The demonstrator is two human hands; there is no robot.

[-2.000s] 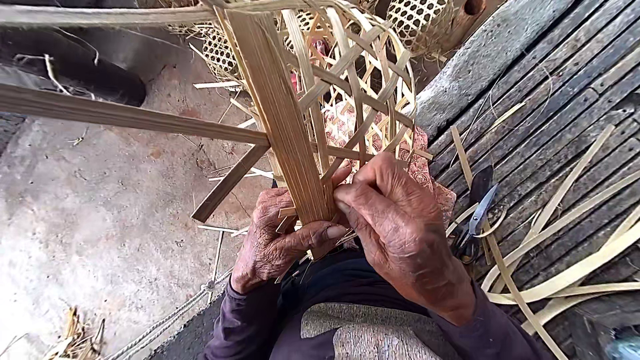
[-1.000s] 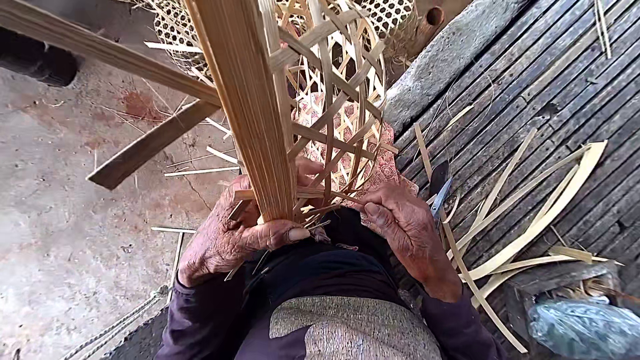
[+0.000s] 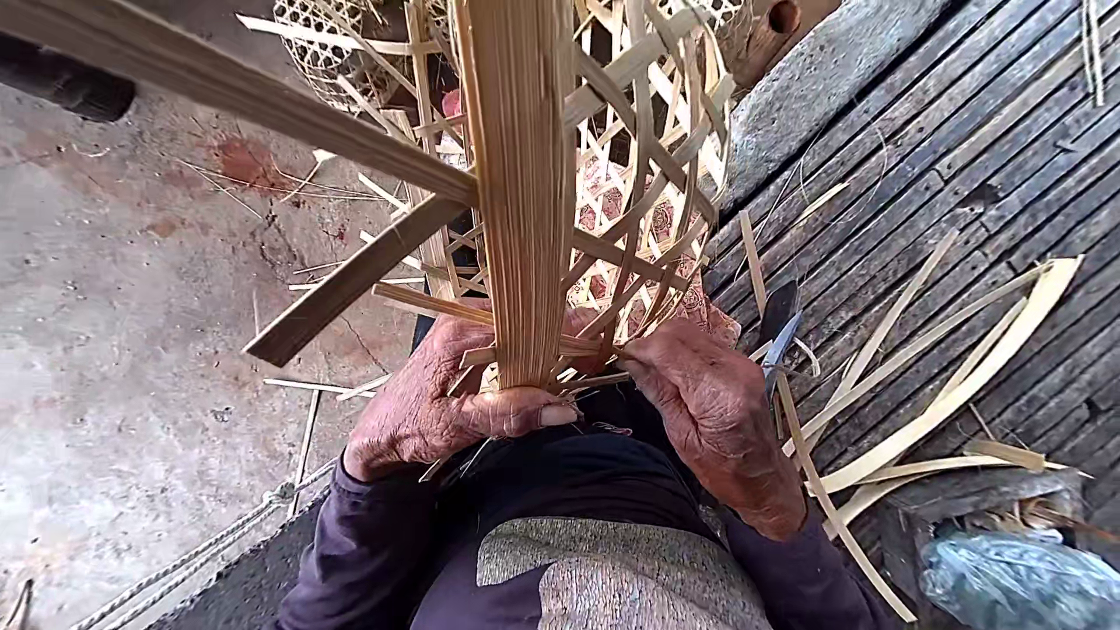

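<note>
An open-weave basket of split bamboo strips stands over my lap, with a wide flat bamboo slat running up its near side. My left hand grips the slat's lower end, its thumb across the front and its fingers hidden behind. Narrow strips cross behind the slat near that thumb. At the basket's lower right edge, my right hand pinches the end of a thin strip between thumb and fingertips. A long bamboo strip and a shorter one stick out leftward from the slat.
Loose bamboo strips lie on the slatted platform at right, beside a blade-like metal tool. A plastic bag sits at lower right. More woven baskets stand beyond, and a rope runs at lower left.
My right hand has moved from close beside my left thumb to the basket's right edge, now pinching a thin strip. The view has shifted toward the platform.
</note>
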